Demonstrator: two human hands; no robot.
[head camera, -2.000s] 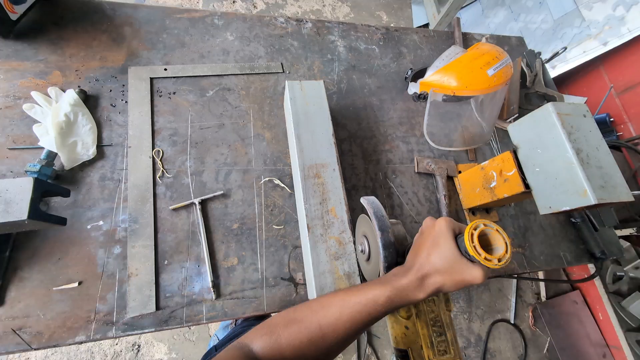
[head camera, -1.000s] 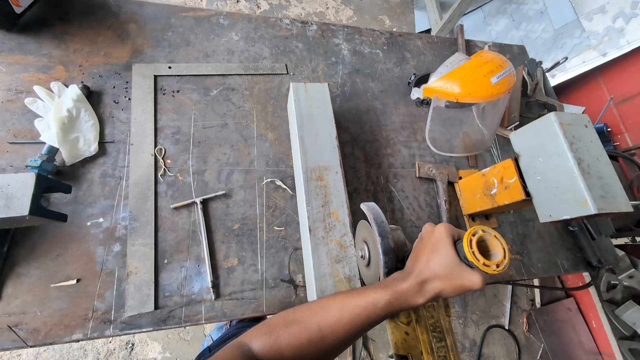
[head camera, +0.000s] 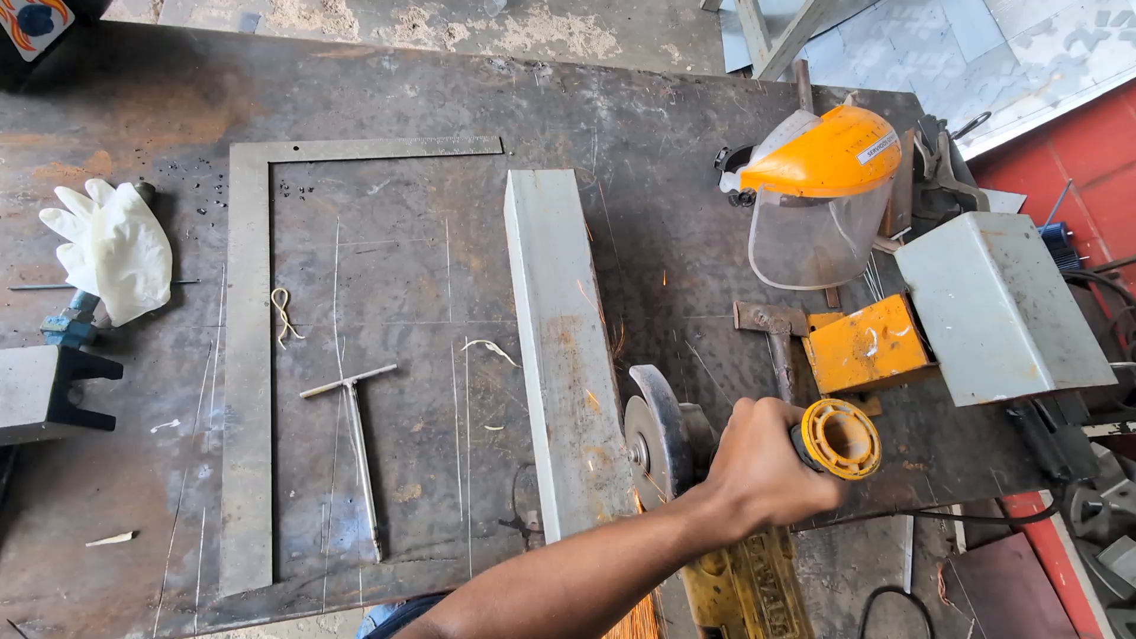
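My left hand (head camera: 777, 461) is closed around the yellow-ringed side handle (head camera: 841, 438) of an angle grinder (head camera: 750, 586). The grinder's yellow body runs down out of the frame, and my right hand is not in view. Its upright disc (head camera: 641, 448), partly under a metal guard (head camera: 664, 417), meets the right side of a grey metal square tube (head camera: 568, 355). Orange sparks fly along the tube and stream down beneath my forearm. The exact contact spot is partly hidden by the disc and arm.
Left of the tube lie a steel framing square (head camera: 247, 355), a T-handled metal tool (head camera: 358, 444) and a white glove (head camera: 129, 253). On the right are a hammer (head camera: 770, 324), an orange metal block (head camera: 865, 346), a face shield (head camera: 825, 177) and a grey metal box section (head camera: 998, 302).
Sparks now come off the tube at the grinder's disc; none show in the earlier frames. My left hand keeps its hold on the side handle.
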